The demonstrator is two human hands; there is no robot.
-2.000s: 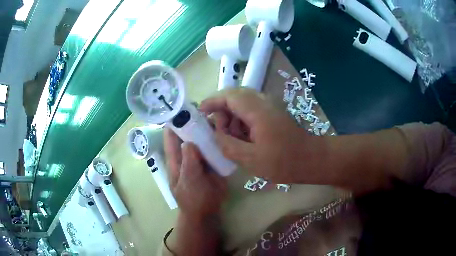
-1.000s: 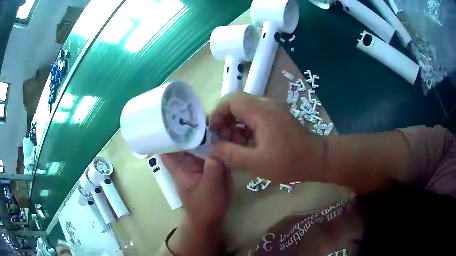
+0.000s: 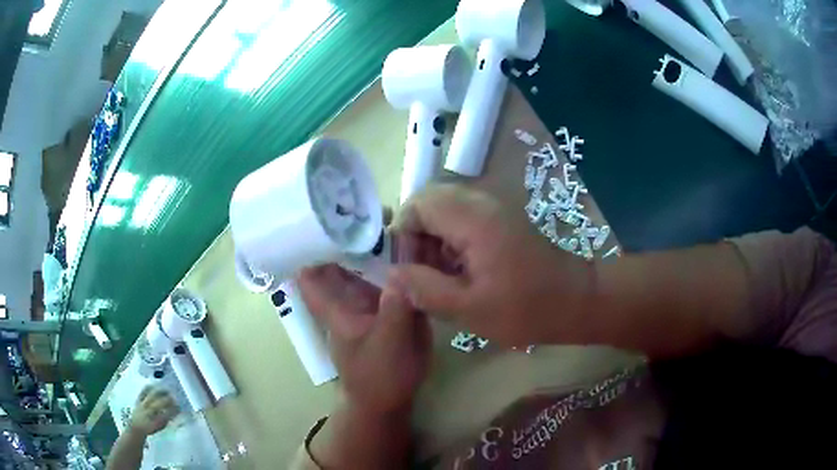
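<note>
A white handheld fan (image 3: 280,216) is held in the middle of the view, its round head toward the upper left and its open, spoked face turned to the right. My left hand (image 3: 367,340) is closed around the handle just below the head. My right hand (image 3: 486,257) has its thumb and fingers at the handle near the dark display window (image 3: 378,244). The fingers hide most of the handle, and whether they pinch a small button piece cannot be seen. A loose pile of small white button pieces (image 3: 560,197) lies right of my right hand.
Two fans (image 3: 422,83) lie behind my hands; others (image 3: 204,353) lie at the left on the brown board. A handle cover (image 3: 711,106) lies on the dark green surface beside a clear plastic bag (image 3: 789,55). The green conveyor (image 3: 220,92) runs behind. Another person's hand (image 3: 151,411) is at lower left.
The held fan has turned from facing me to facing right, its handle now mostly hidden. Another person's hand has entered at lower left, and a small white part now shows on the conveyor.
</note>
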